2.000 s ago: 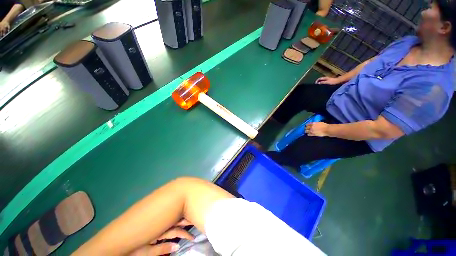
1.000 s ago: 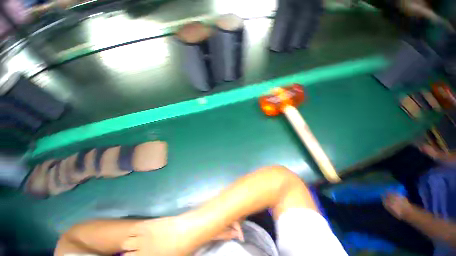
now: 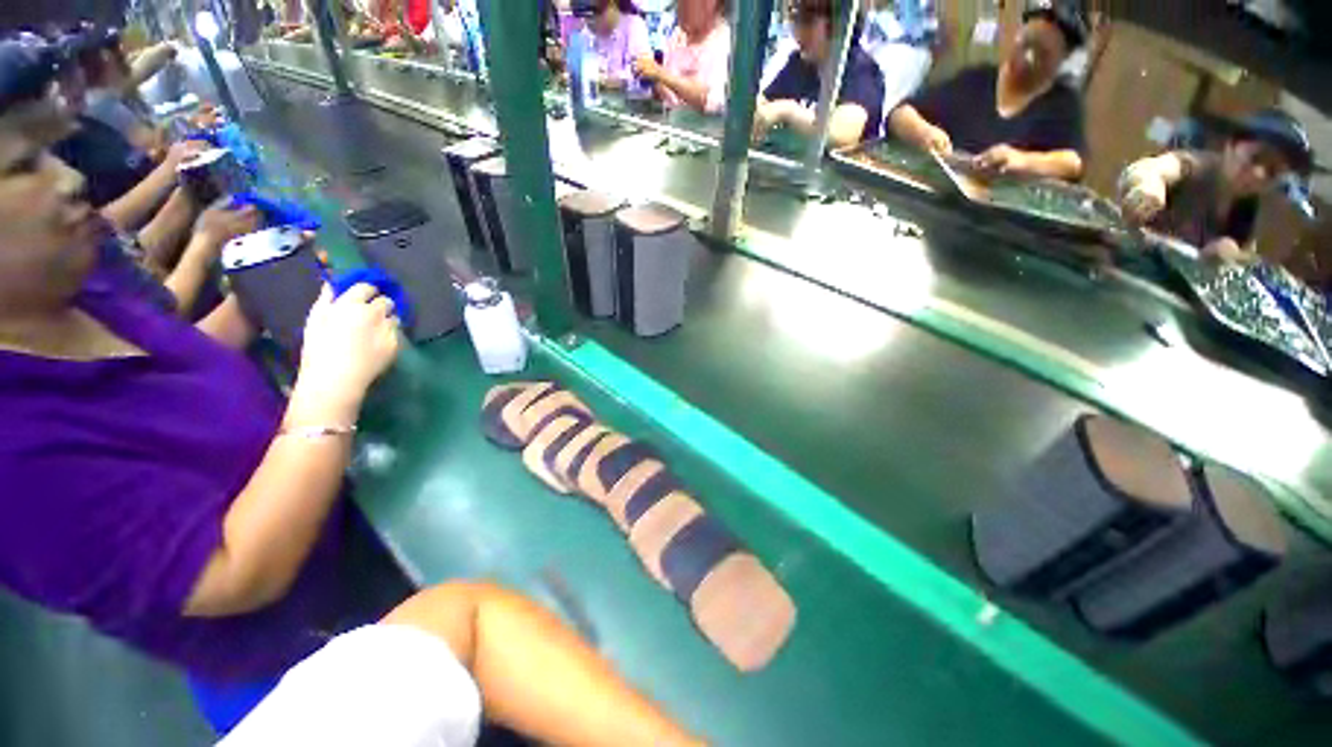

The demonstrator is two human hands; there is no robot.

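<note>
A row of overlapping end caps (image 3: 665, 528) lies on the green bench in front of me, brown wood-grain faces alternating with dark ones. A pair of grey speakers with brown tops (image 3: 1139, 511) stands on the conveyor at the right. Another pair of speakers (image 3: 650, 275) stands farther up the belt. My bare left forearm and white sleeve show at the bottom edge, but the hand is cut off. My right hand is out of the picture too.
A light green rail (image 3: 877, 562) divides bench and belt. A white bottle (image 3: 495, 333) stands beyond the caps, near a green post (image 3: 522, 161). At left a person in purple (image 3: 146, 438) holds a blue cloth (image 3: 383, 296) by a speaker. Other workers sit across the line.
The view has swung left. The mallet and the neighbour on the right have left the picture; the bottle and the purple-clad neighbour have come in. My hands have left the view.
</note>
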